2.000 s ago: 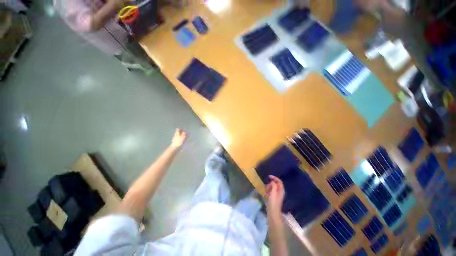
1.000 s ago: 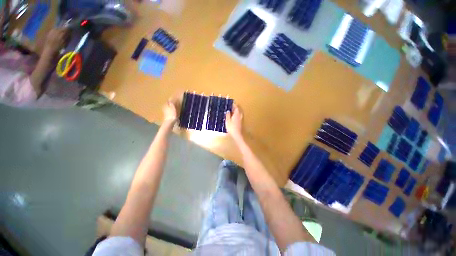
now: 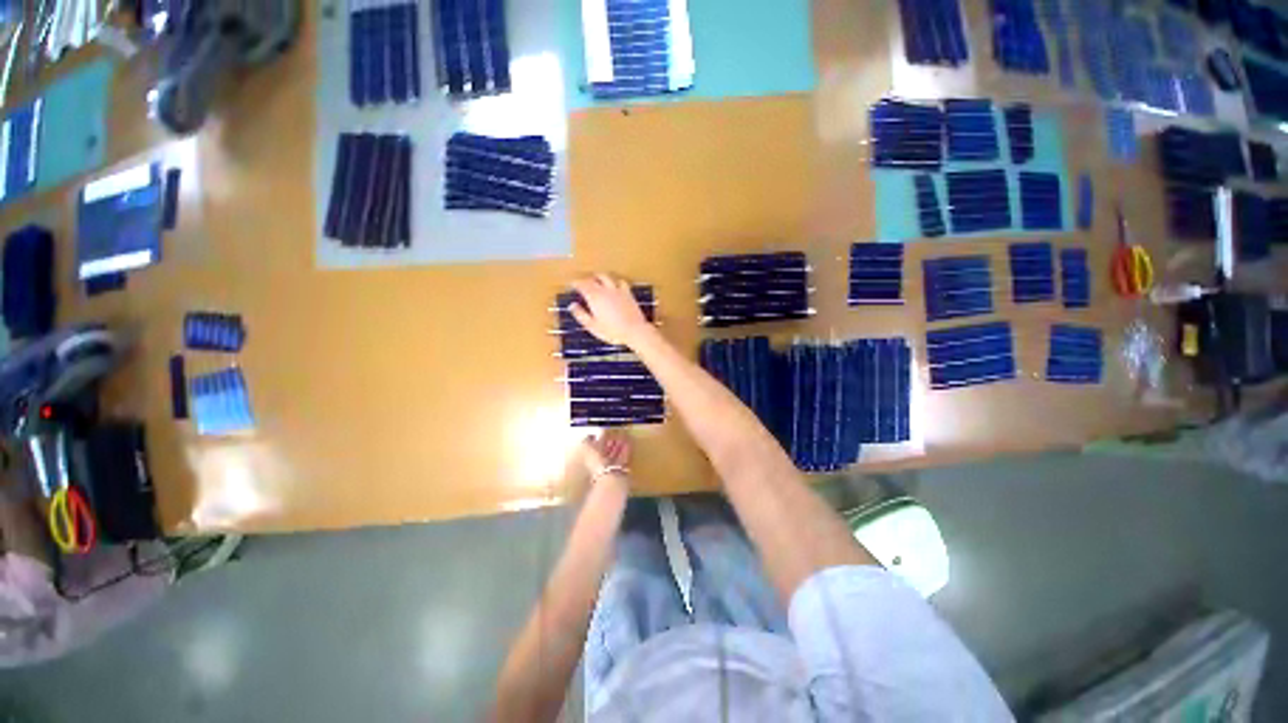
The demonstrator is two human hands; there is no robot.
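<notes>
A dark stack of tabbed solar cells [image 3: 616, 391] lies in two adjoining blocks near the table's front edge, with silver ribbon ends at its sides. My right hand [image 3: 610, 311] is over the far block, with its fingers on the cells and hiding part of them. My left hand [image 3: 607, 455] is at the near edge of the stack, its fingers bent. Whether it touches the cells is unclear. Another ribboned stack [image 3: 756, 290] lies just to the right, with a wide fanned row of cells [image 3: 819, 403] nearer me.
Cell stacks lie on a grey-white mat [image 3: 445, 240] at the back left. A lined panel [image 3: 639, 43] is on a green mat [image 3: 749, 50]. Smaller cell groups [image 3: 970, 353] and red-yellow scissors [image 3: 1131, 269] are at right. A soldering station [image 3: 120, 473] is at left, a pale stool [image 3: 904, 544] below the table.
The view has turned and moved right along the table. The stack between my hands now lies beside the other stacks, turned so one block is beyond the other. My right hand now reaches over the far block.
</notes>
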